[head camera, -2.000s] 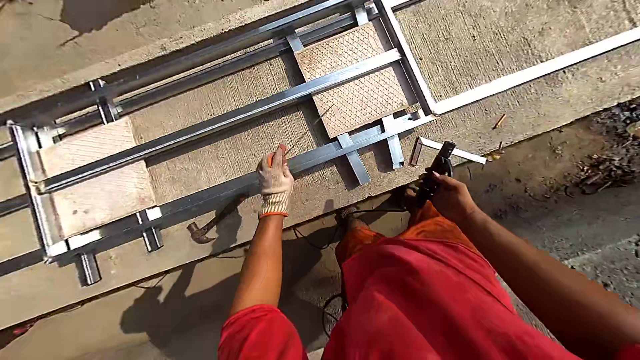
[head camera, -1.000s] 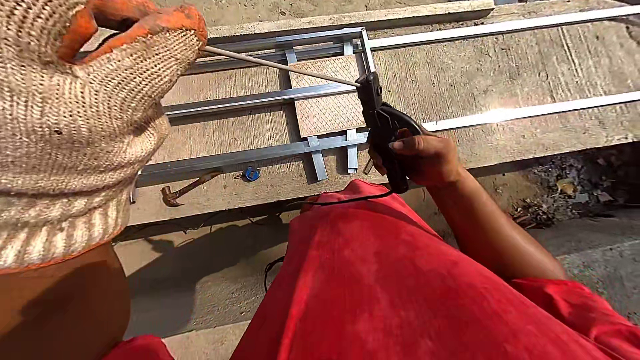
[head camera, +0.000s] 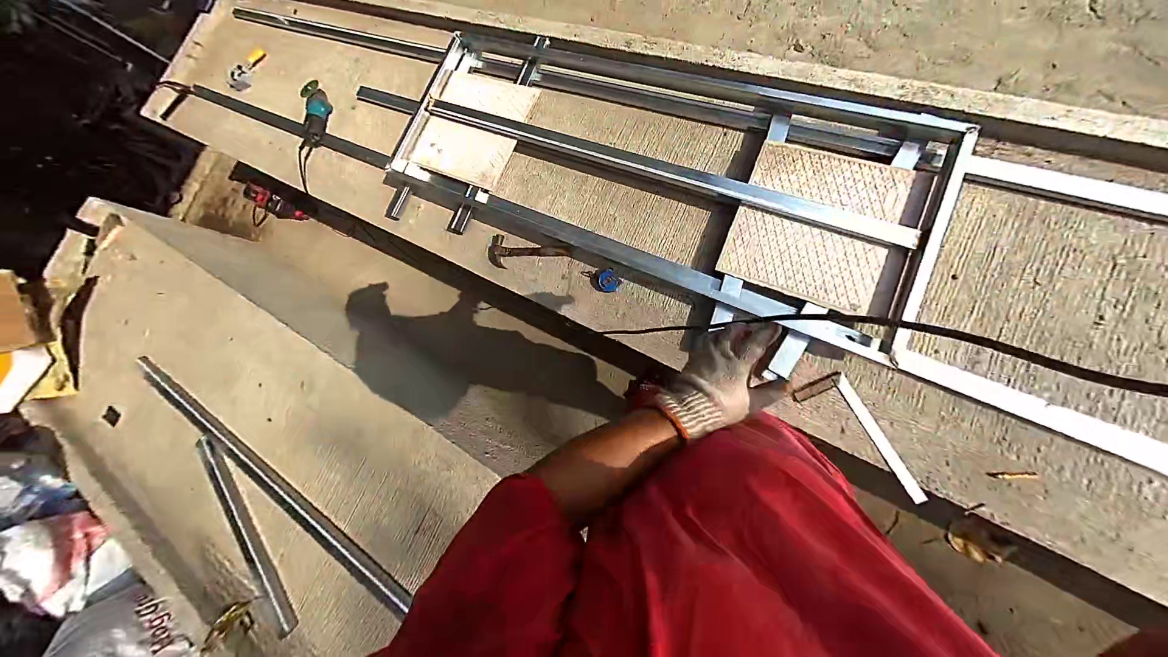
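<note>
My left hand (head camera: 721, 379), in a knitted work glove, reaches to the near side of the metal frame (head camera: 584, 242), by the short metal pieces (head camera: 787, 354) that stick out under it. Its fingers are partly hidden, so I cannot tell whether they grip anything. My right hand is out of view. Two patterned tiles lie within the frame, one at its right end (head camera: 821, 260) and one at its left (head camera: 470, 151). A black cable (head camera: 995, 345) crosses over the frame's near right corner. A claw hammer (head camera: 529, 251) and a blue round object (head camera: 606, 280) lie along the near side.
A teal angle grinder (head camera: 316, 114) lies on the concrete at the upper left, with a red tool (head camera: 274, 201) lower down. Loose metal tubes (head camera: 274, 474) rest on the lower slab. A white square tool (head camera: 881, 438) lies right of my left hand. Sacks (head camera: 73, 566) fill the lower left.
My gloved left hand has moved from close to the camera down to the frame; the thin rod it held is no longer visible. My right hand and the black clamp-like holder have left view. The view has swung left.
</note>
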